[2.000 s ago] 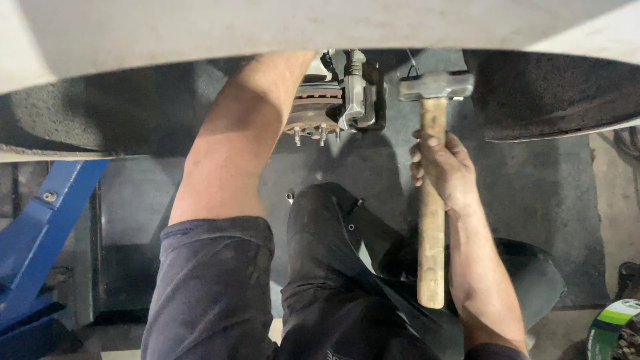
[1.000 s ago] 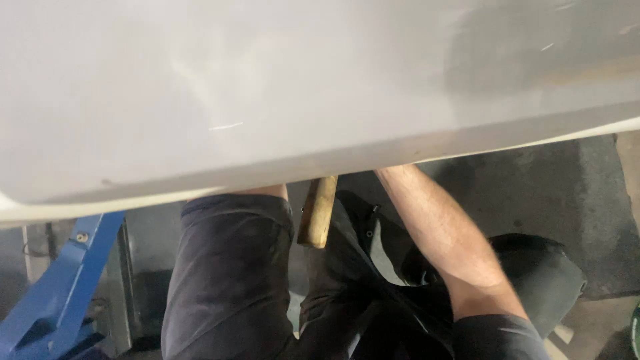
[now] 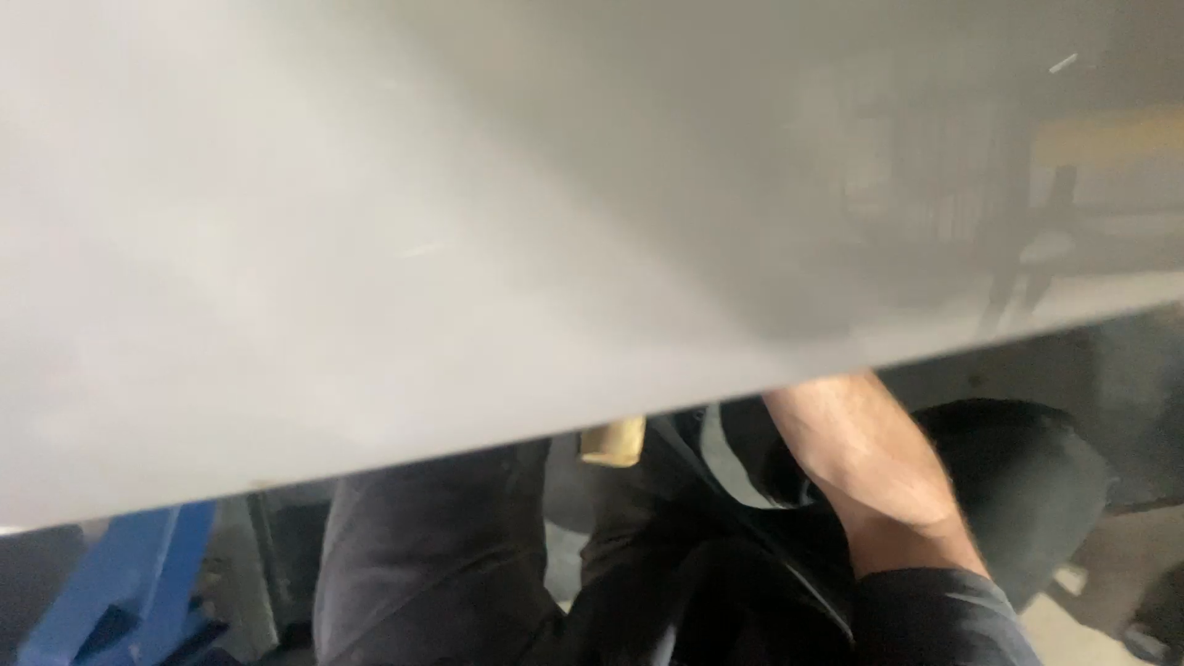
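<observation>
A light-coloured car body panel [image 3: 462, 277] fills the upper part of the view and hides both of my hands. Only the butt of the hammer's wooden handle [image 3: 614, 442] shows below the panel's lower edge, near the middle. My right forearm [image 3: 888, 472] reaches up under that edge, to the right of the handle. Of my left arm just the dark sleeve [image 3: 435, 546] is visible. The hammer's head is out of sight behind the panel, as are the brake parts.
At the lower left stands a blue metal lift arm or stand [image 3: 139, 583]. My dark-clothed legs [image 3: 684, 573] are below the panel, with the floor [image 3: 1073, 638] at the lower right. The panel's edge crosses above my forearm.
My right hand, earlier seen gripping the sledgehammer's handle beside the brake disc, has gone behind the panel. Less of the handle shows now. The view has shifted so that the panel covers far more.
</observation>
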